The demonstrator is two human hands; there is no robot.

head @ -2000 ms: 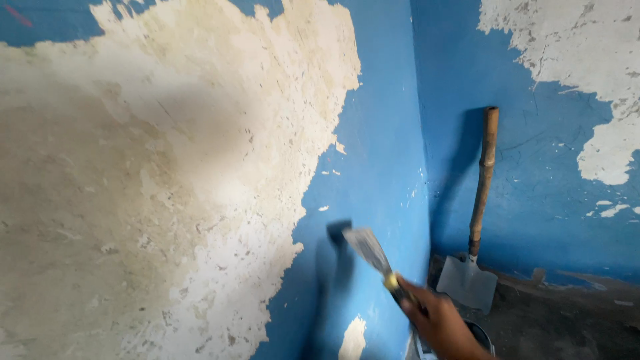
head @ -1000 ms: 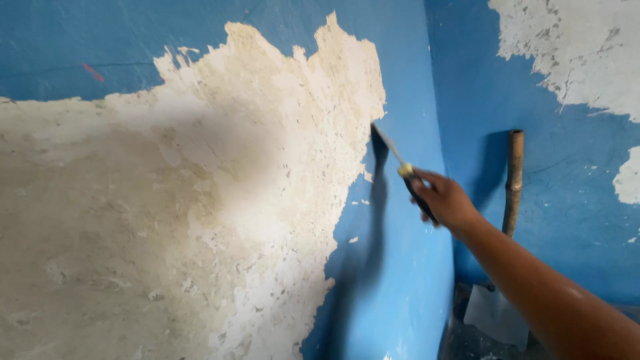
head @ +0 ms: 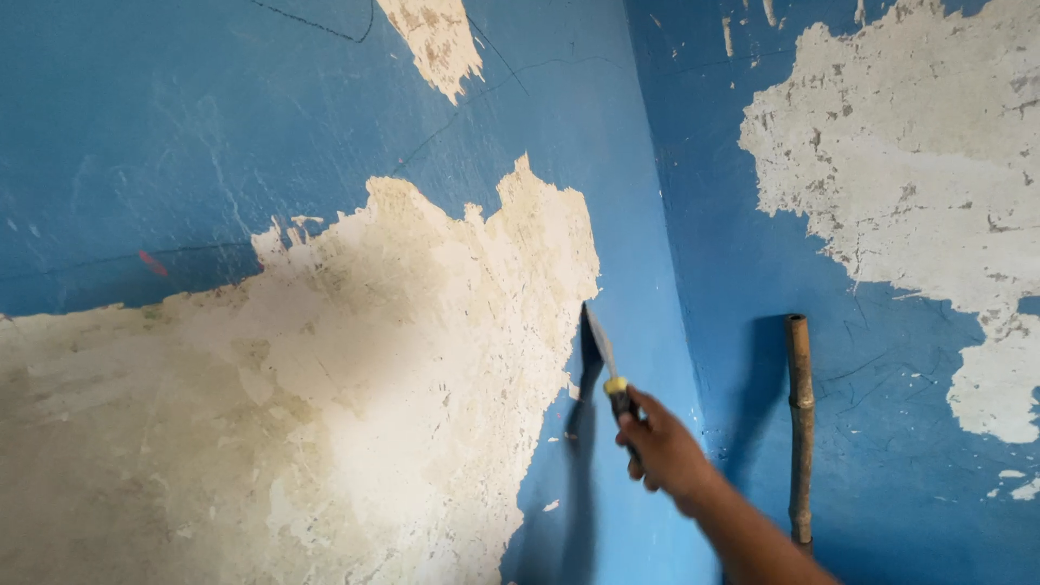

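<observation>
My right hand (head: 660, 445) is closed around the dark handle of a paint scraper (head: 602, 345) with a yellow collar. Its metal blade points up and to the left, its tip at the blue-painted wall (head: 621, 244) beside the ragged edge of a large bare plaster patch (head: 422, 390). I cannot tell for certain whether the blade touches the wall. A dark shadow of the tool and arm falls on the wall just left of them. My left hand is out of view.
A wooden or bamboo handle (head: 800, 422) leans at the adjoining blue wall, right of the corner (head: 662, 211). That wall has another stripped patch (head: 910, 187). A smaller bare patch (head: 439, 45) lies higher on the left wall.
My right hand has raised the scraper from low on the blue paint to the right edge of the large plaster patch. The view has tilted upward, and the shovel blade has left it.
</observation>
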